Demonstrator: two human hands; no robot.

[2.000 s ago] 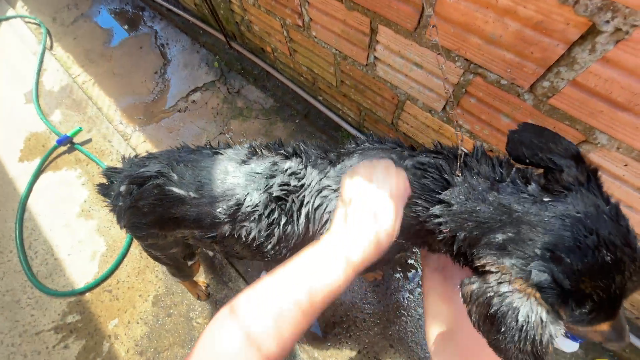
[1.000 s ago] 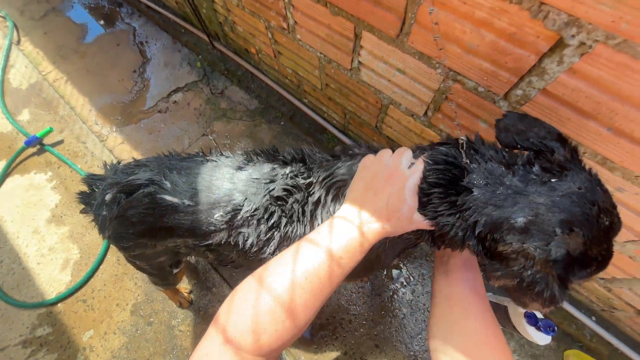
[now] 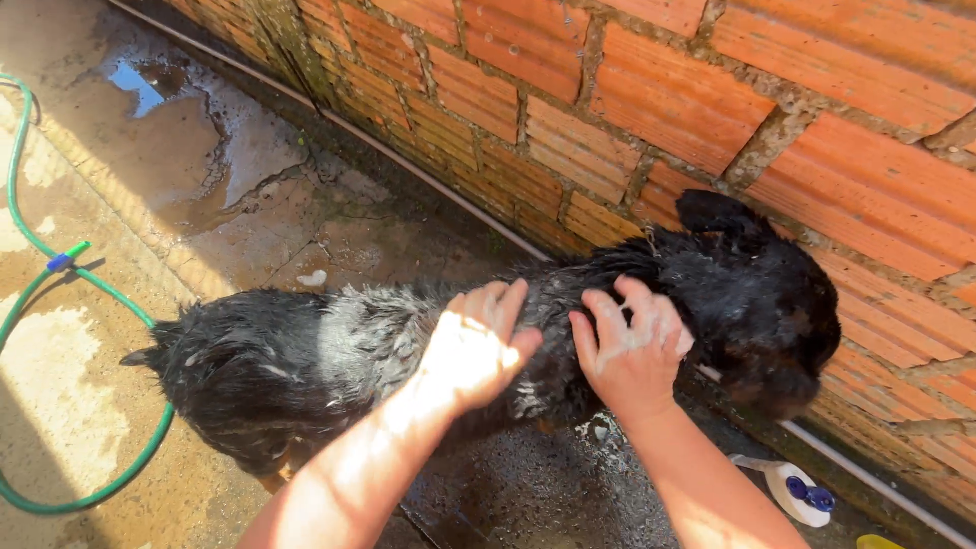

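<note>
A wet black dog (image 3: 259,366) with tan on its legs stands side-on across the view, its head at the right by the wall and its rump at the left. My left hand (image 3: 480,343) lies on the middle of its back, fingers spread, in bright sun. Against the shoulder and neck rests my right hand (image 3: 633,339), fingers apart and bent, with white suds on the skin. Neither hand grips anything. Pale lather shows in the fur of the back. The dog's face is blurred and turned down.
A rough orange brick wall (image 3: 679,91) runs behind the dog, with a thin pipe (image 3: 435,183) along its foot. A green hose (image 3: 126,301) with a blue fitting (image 3: 59,263) curls at the left. A white container with a dark blue cap (image 3: 797,496) lies lower right. The concrete is wet and cracked.
My right hand has come up from under the dog's neck onto its shoulder. My left hand, which was near the neck a second ago, is now further back along the body.
</note>
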